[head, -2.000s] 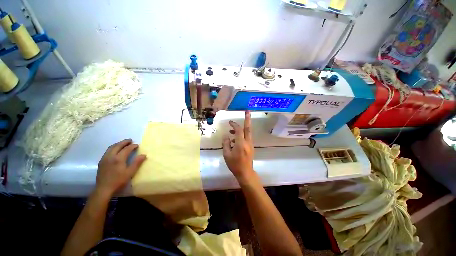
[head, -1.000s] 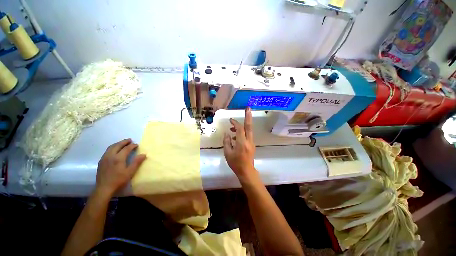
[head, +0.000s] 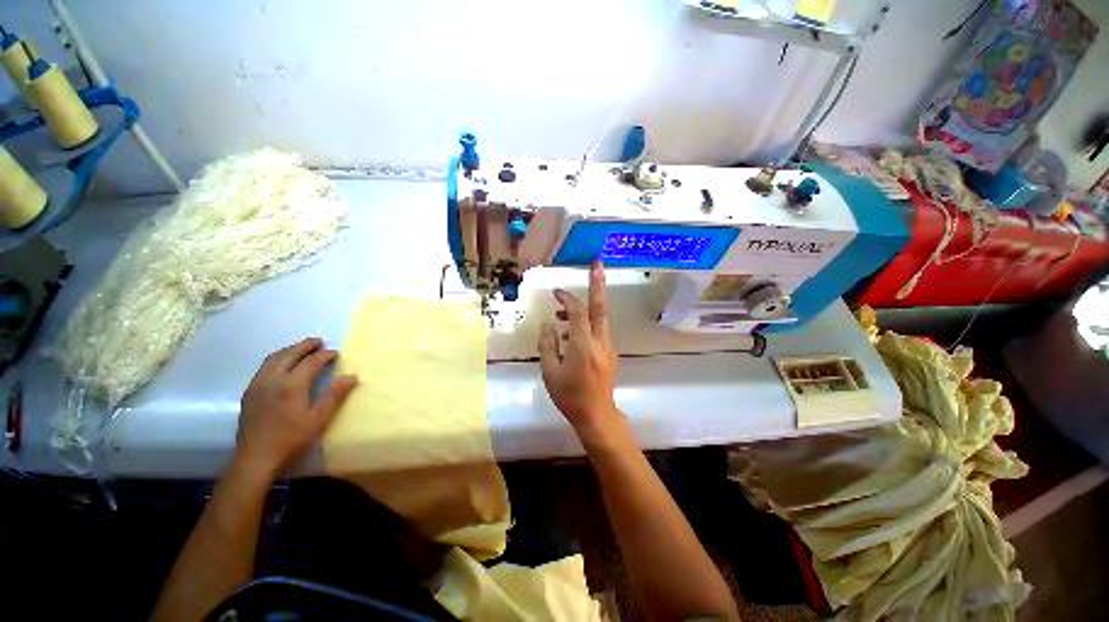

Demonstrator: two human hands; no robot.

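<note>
A pale yellow fabric strip [head: 414,389] lies flat on the table left of the needle area [head: 496,306] and hangs over the front edge towards the lap. My left hand [head: 290,401] rests on the table, its fingertips at the strip's left edge. My right hand [head: 581,358] is raised in front of the white sewing machine [head: 803,249], its index finger pointing up and touching, or nearly touching, the lower edge of the lit blue control panel [head: 657,247]. The right hand holds nothing and its fingers are apart.
A cream stringy bundle [head: 201,261] lies at table left. Yellow thread cones [head: 61,103] stand at far left. A compartment tray [head: 833,379] is set in the table's right end. Bunched yellow ruffled cloth [head: 900,486] hangs at right. A red surface [head: 961,261] lies behind the machine's right end.
My right index fingertip has shifted very slightly at the panel's lower edge. The left hand and the strip stay in place.
</note>
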